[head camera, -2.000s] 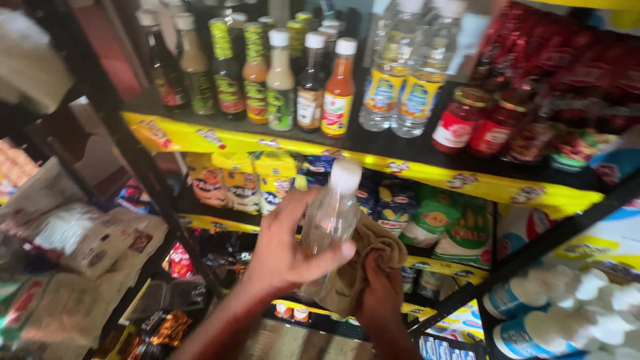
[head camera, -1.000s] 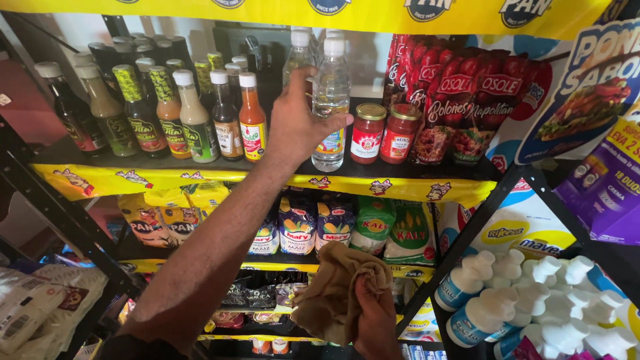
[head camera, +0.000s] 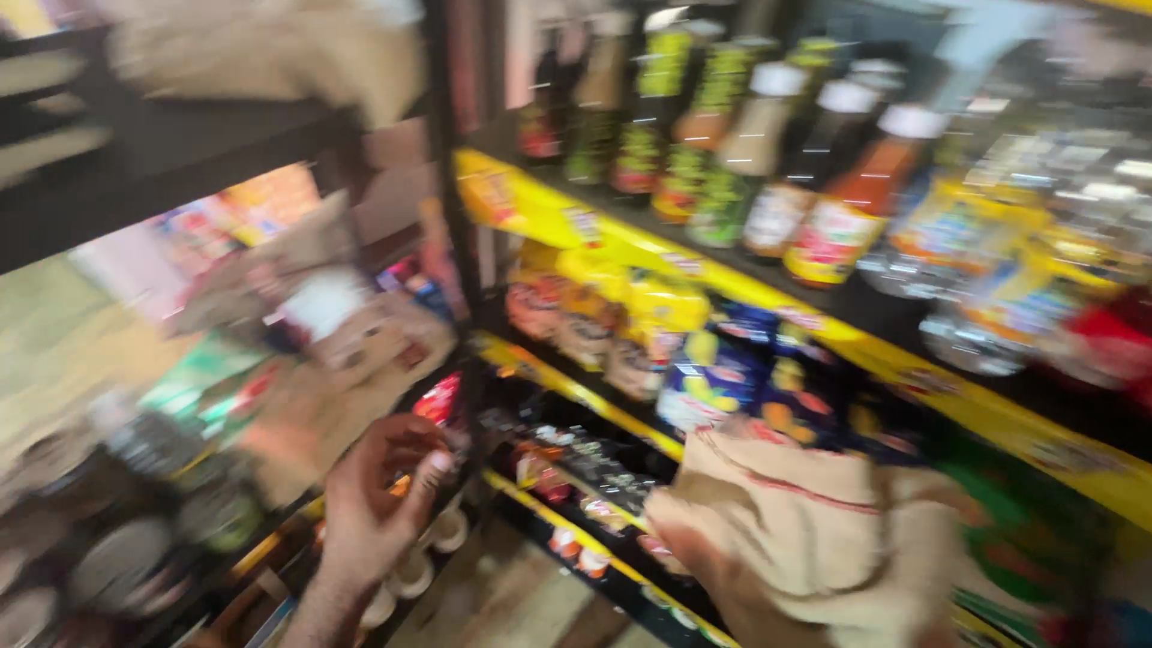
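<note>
My left hand point(head camera: 382, 495) is at the lower centre-left, fingers curled but apart, with nothing seen in it. To its right, my right hand point(head camera: 688, 540) holds a crumpled beige cloth point(head camera: 801, 531) with a red stitched line, which hides most of the fingers. On the upper shelf at the right stand clear plastic bottles point(head camera: 981, 279) with yellow and blue labels, blurred. Beside them is a row of sauce bottles, among them one of orange sauce point(head camera: 855, 207) with a white cap. Neither hand touches the bottles.
A yellow shelf edge strip point(head camera: 648, 261) runs across the right side, above blue bags point(head camera: 711, 369) and yellow-topped bags point(head camera: 666, 306). A black shelf post point(head camera: 450, 162) stands near the middle. Packages point(head camera: 216, 378) and jars point(head camera: 126, 558) lie at the left. Everything is motion-blurred.
My left hand has let go of the clear bottle on the upper shelf and come down, away from it. The cloth remains in my right hand. The view has swung toward the left.
</note>
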